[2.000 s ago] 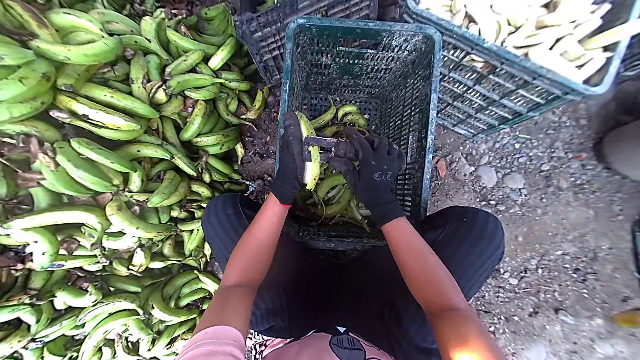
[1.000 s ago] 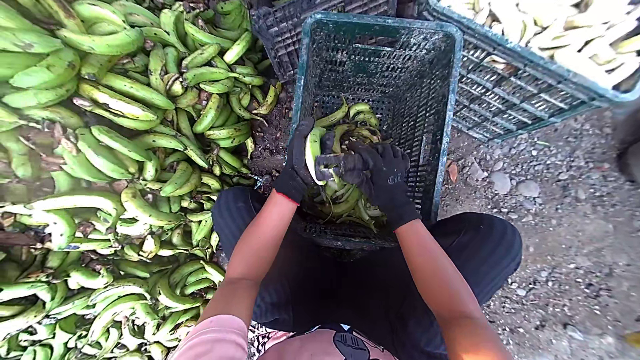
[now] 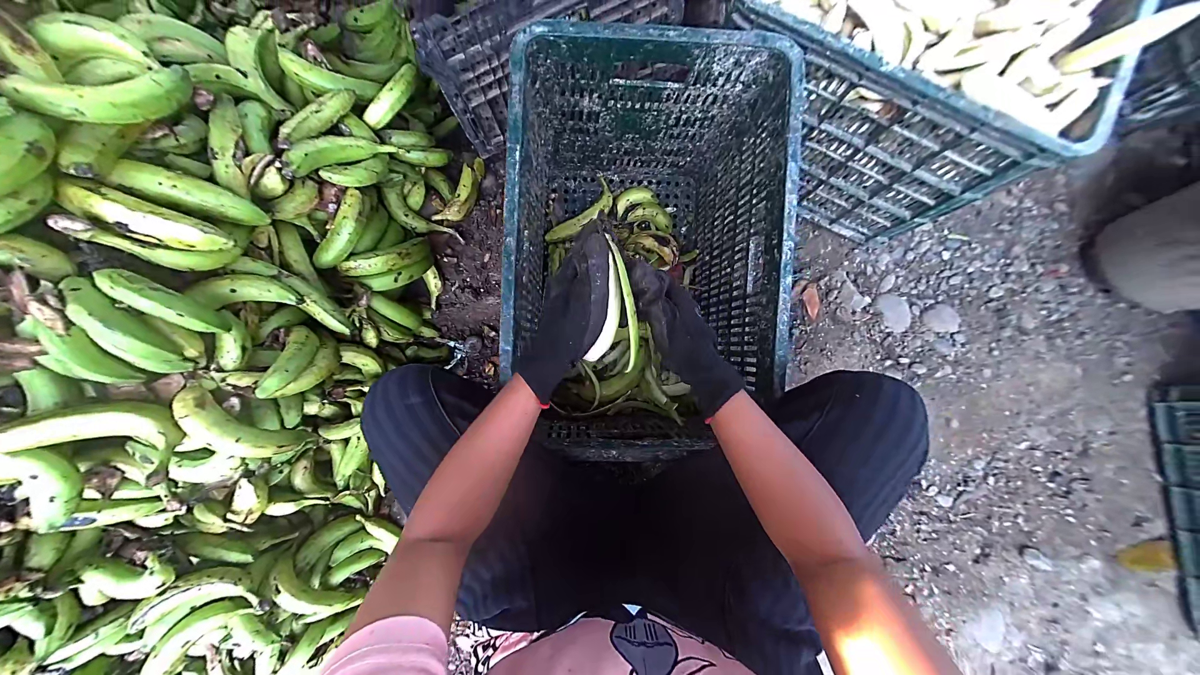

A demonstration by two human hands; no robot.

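Both hands wear dark gloves and are close together over a green plastic crate (image 3: pixel 656 36). My left hand (image 3: pixel 567 309) is closed around a green plantain (image 3: pixel 607 314) whose pale flesh shows along one side. A long strip of green peel (image 3: pixel 626 300) stands off the plantain, between the hands. My right hand (image 3: pixel 680 328) is at the strip's right side, its fingers curled; whether a tool is in it cannot be seen. Green peels (image 3: pixel 623 380) lie in the crate below and behind the hands.
A large heap of green plantains (image 3: pixel 178 309) lies at the left. A crate of peeled plantains (image 3: pixel 984 169) is at the upper right, and a dark crate (image 3: pixel 469 75) behind. Gravel ground (image 3: pixel 1012 422) and part of another crate (image 3: pixel 1177 487) are at the right.
The green peel has lifted from the plantain as a long strip. The dark tool seen earlier between the hands no longer shows.
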